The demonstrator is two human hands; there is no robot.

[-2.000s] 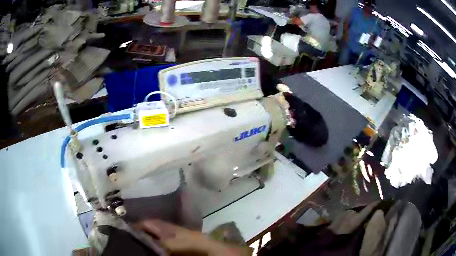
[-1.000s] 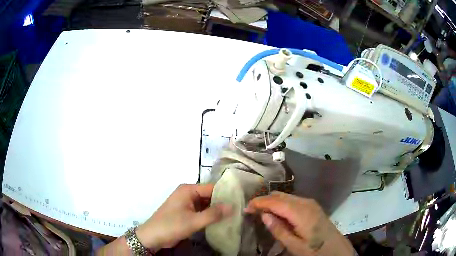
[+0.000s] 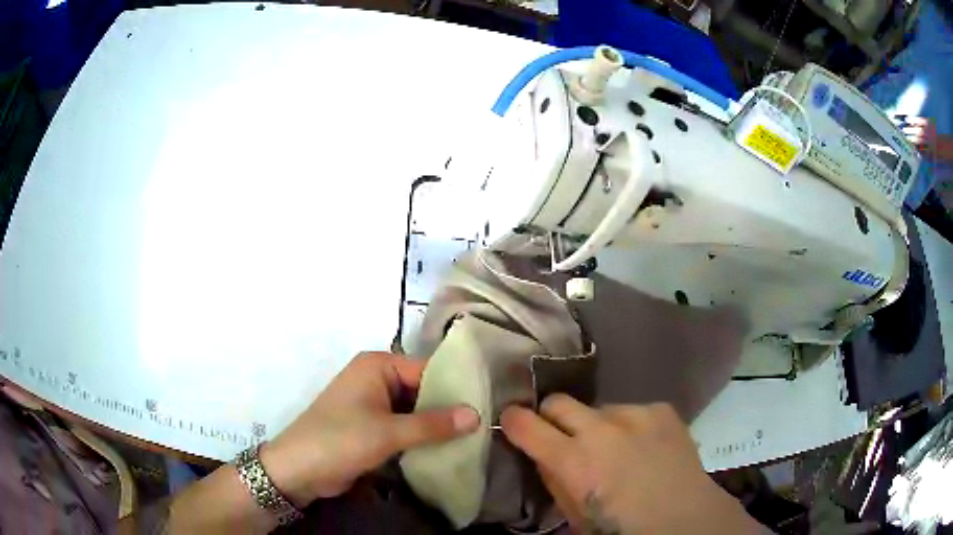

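A taupe panel lies bunched under the head of the white JUKI sewing machine and runs to the right beneath its arm. An olive panel lies on top of it near the table's front edge. My left hand pinches the olive panel, thumb on top at its right edge. My right hand presses its fingertips on the taupe cloth beside that edge, close to my left thumb. The presser foot and needle are hidden by cloth and machine head.
The white table has printed ruler marks along its curved front edge. A blue tube and a control panel are on the machine. Dark cloth lies at the right. A person's blue sleeve shows at the upper right. A tan-rimmed basket is at lower left.
The view has swung from the machine's right side to the work and dipped slightly. My right fingertips have closed in on the olive panel's edge, near my left thumb.
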